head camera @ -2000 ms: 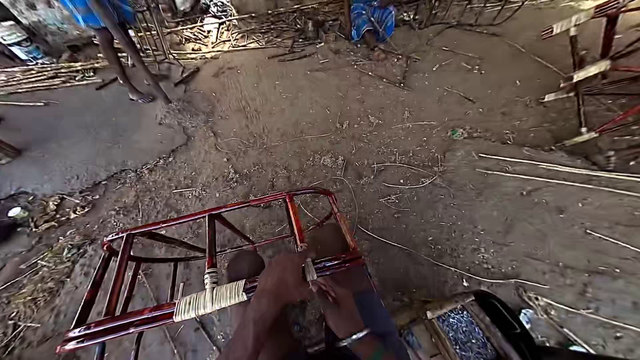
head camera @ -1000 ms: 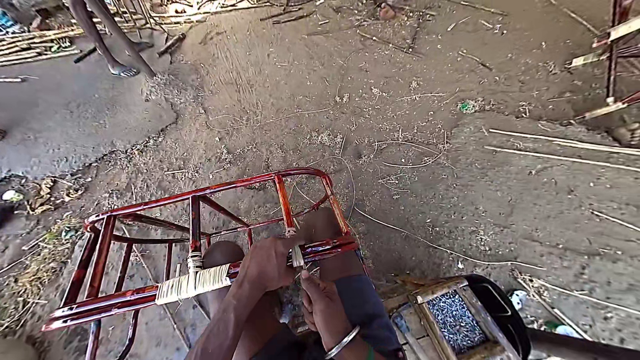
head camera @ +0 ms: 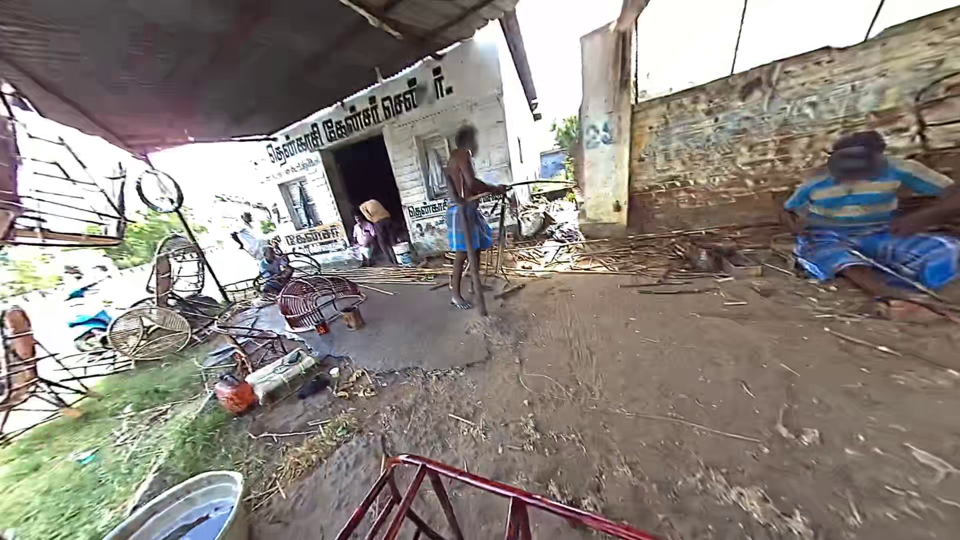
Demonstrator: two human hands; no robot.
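The top part of a glossy red-brown cane frame [head camera: 487, 489] shows at the bottom edge of the head view, with rails and slanting struts. Its lower rails and the pale binding are cut off by the picture's edge. Neither my left hand nor my right hand is in view, so what they hold is hidden.
At the lower left stands a tub [head camera: 232, 502] of dark liquid. Beyond are an orange-red container [head camera: 235, 395], a woven cane seat [head camera: 319, 300] and a round cane piece [head camera: 150, 332]. One person [head camera: 466, 217] stands by a wooden post; another [head camera: 870, 217] sits at right.
The view has swung up and left, away from my hands. Both hands were at the frame's bound rail one second ago; now they are out of view.
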